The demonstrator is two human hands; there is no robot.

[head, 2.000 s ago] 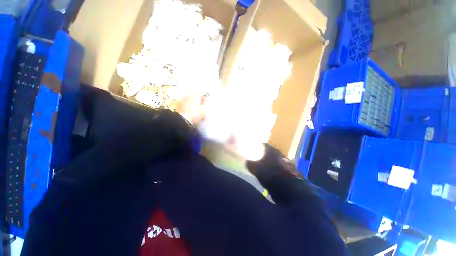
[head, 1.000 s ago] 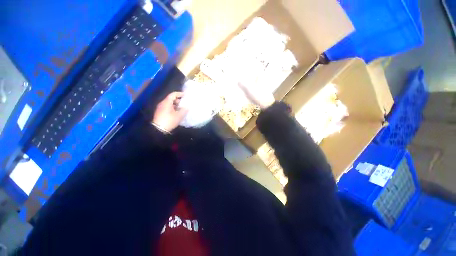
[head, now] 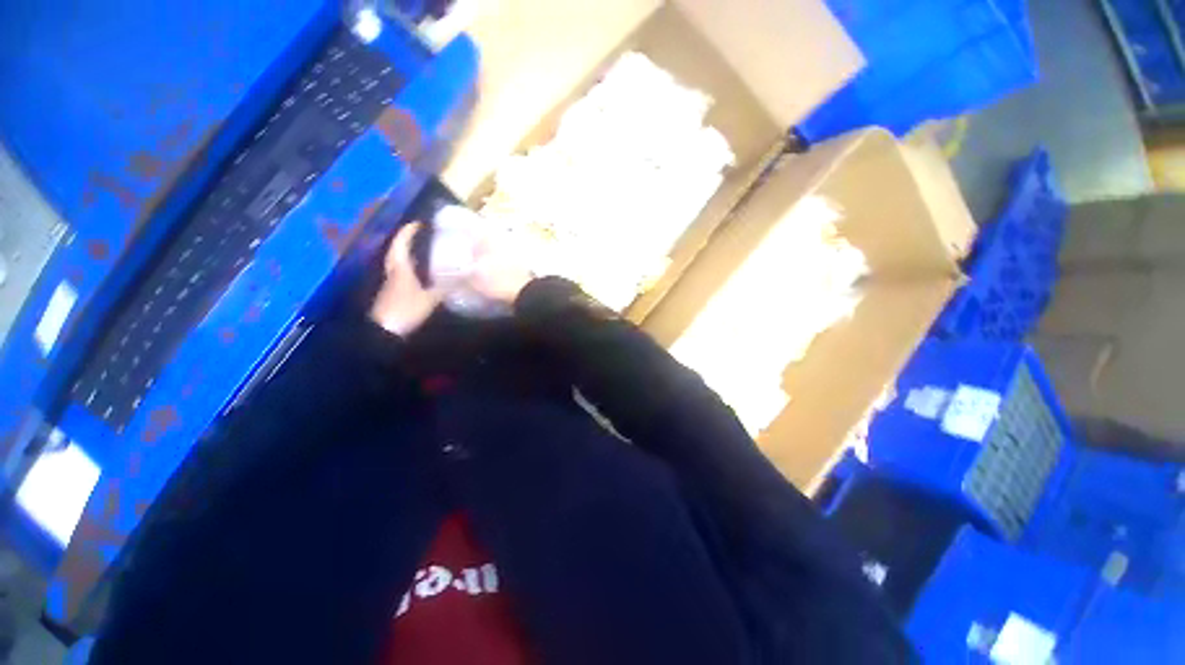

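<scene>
My left hand (head: 406,283) holds a whitish, shiny bag (head: 458,257) at the near left corner of the left cardboard box (head: 780,59). My right hand (head: 500,270) is against the bag's right side, overexposed and partly hidden by its dark sleeve; its fingers are not clear. A loose pile of cream parts (head: 617,163), mostly washed out to white, lies in the left box. More such parts (head: 780,305) lie in the right box (head: 897,312).
A long black keyboard (head: 241,221) lies on a worn blue surface (head: 293,227) at the left. Blue crates (head: 955,409) with white labels stand at the lower right. Another blue crate (head: 936,59) is behind the boxes. Brown cardboard (head: 1118,312) is at the far right.
My right hand has moved left, from over the parts in the left box to the bag. My left hand still holds the bag, now slightly further left in view. The view has shifted a little.
</scene>
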